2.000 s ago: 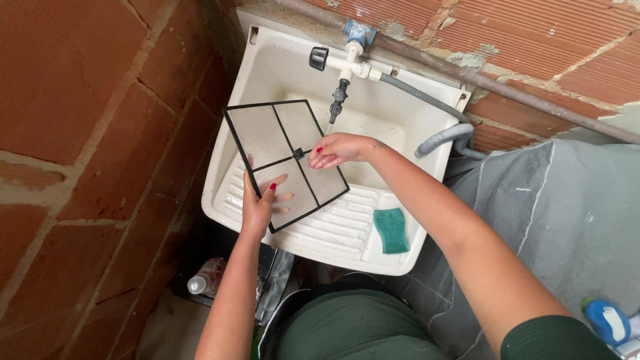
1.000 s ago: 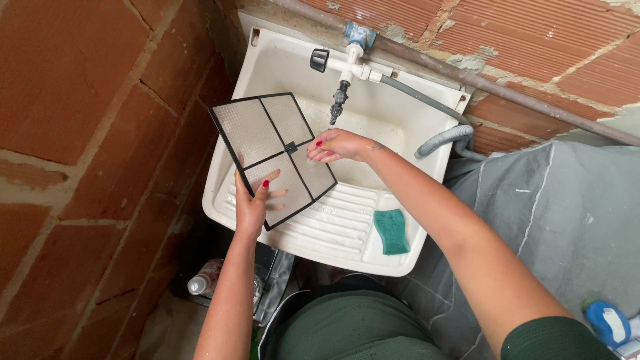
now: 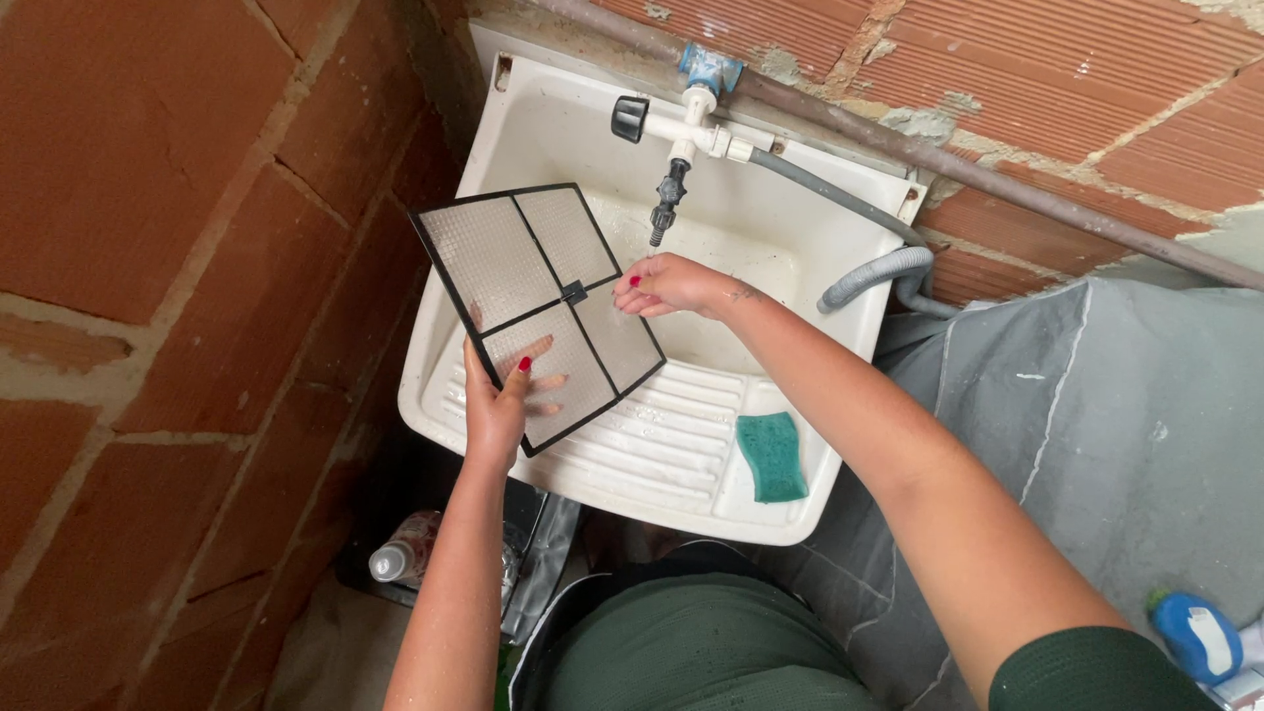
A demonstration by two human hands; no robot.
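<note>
A mesh air filter (image 3: 494, 257) in a black plastic frame is tilted over the white laundry sink (image 3: 602, 494). My left hand (image 3: 502, 400) grips its lower left edge, thumb on the near face and fingers showing through the mesh from behind. Under the dark faucet nozzle (image 3: 668, 202) my right hand (image 3: 667, 286) is cupped, its fingers bent at the filter's right side, holding no object. Whether its fingertips touch the mesh I cannot tell. A green sponge (image 3: 771, 457) lies on the right of the sink's ribbed washboard (image 3: 652, 434).
A white tap with a black knob (image 3: 629, 118) and grey hose (image 3: 839, 197) is mounted above the sink. Brick walls rise behind and at left. A capped bottle (image 3: 395, 560) stands below left. Grey sheeting (image 3: 1136, 395) spreads at right, with a blue object (image 3: 1195, 637) on it.
Over the last two seconds my left hand and the filter have shifted slightly left, and the filter's tilt has changed a little. My right hand stays below the nozzle.
</note>
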